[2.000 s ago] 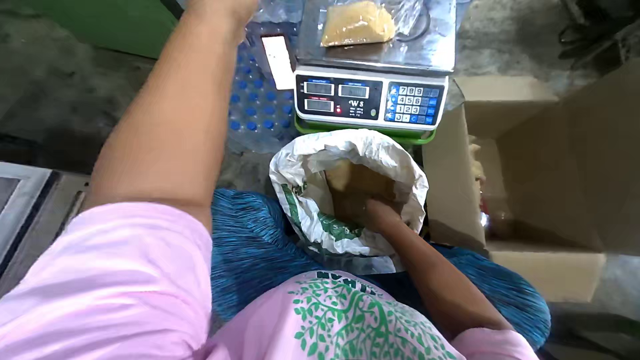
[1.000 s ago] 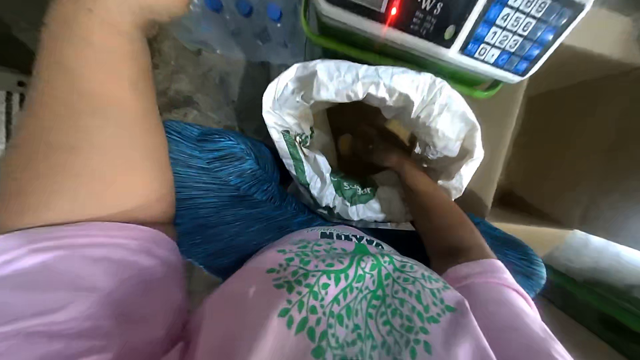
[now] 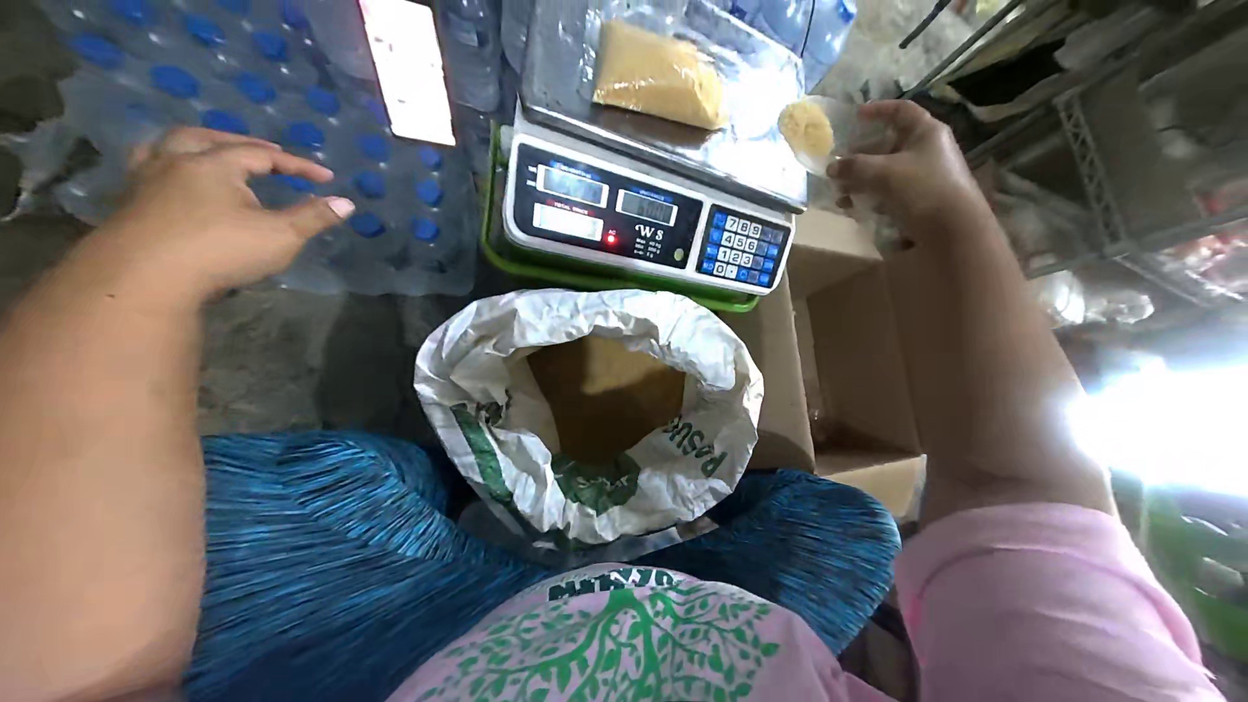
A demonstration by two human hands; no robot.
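My right hand (image 3: 907, 171) grips a clear plastic cup or scoop (image 3: 811, 132) with tan granular stuff in it, at the right edge of the scale's metal pan. My left hand (image 3: 219, 210), fingers apart and holding nothing, hovers over wrapped bottles with blue caps (image 3: 369, 183). On the digital scale (image 3: 643, 210) lies a clear bag of tan granules (image 3: 658, 76). Below the scale, between my knees, an open white woven sack (image 3: 468, 361) with its rim rolled down holds brown granular stuff (image 3: 604, 390).
A white card or paper (image 3: 408, 73) lies on the bottles left of the scale. An open cardboard box (image 3: 858, 351) stands right of the sack. A green tray edge (image 3: 546, 278) shows under the scale. Metal shelving (image 3: 1087, 166) stands at the far right, beside a bright light.
My right hand has come out of the sack and up to the scale's right side, with the filled cup or scoop. My left hand, previously cut off at the top edge, is now over the bottles.
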